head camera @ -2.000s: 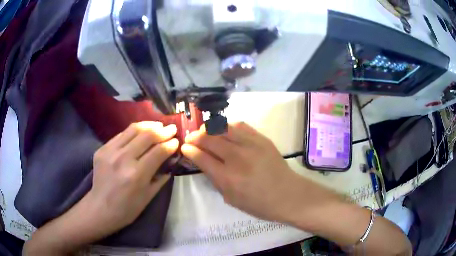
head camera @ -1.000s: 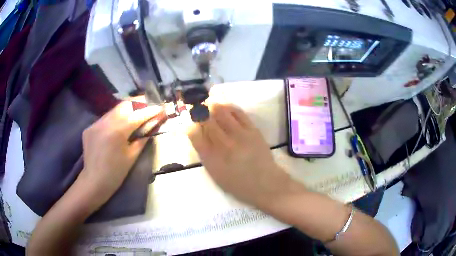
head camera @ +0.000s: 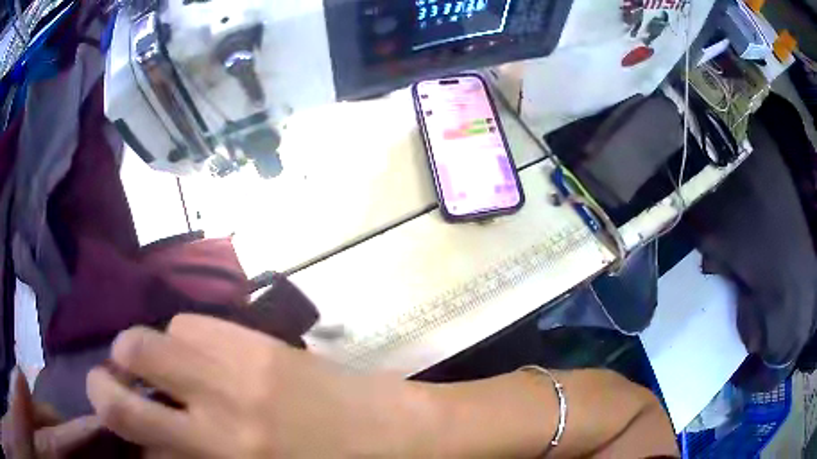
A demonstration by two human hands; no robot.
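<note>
The maroon garment panel (head camera: 98,296), with its grey side showing, lies at the left of the table, in front of and left of the needle area. A narrow dark maroon strip end (head camera: 285,309) sticks out at its right. My right hand (head camera: 224,385) is at the bottom left, its curled fingers closed on the cloth. My left hand (head camera: 54,435) is at the bottom left corner, mostly cut off and partly behind the cloth and my right hand; its grip cannot be told. The sewing machine head (head camera: 179,81) stands behind, with no cloth under its needle area.
The smartphone (head camera: 470,148) lies on the machine bed, right of the needle area. A yellow-blue tool (head camera: 578,202) and a dark cloth pile (head camera: 636,161) are further right. Ruler marks (head camera: 466,291) run along the front edge. A blue basket (head camera: 757,412) is below right.
The view has turned to the right. Both hands have moved from the needle area to the front left, and the maroon piece is out from under the needle.
</note>
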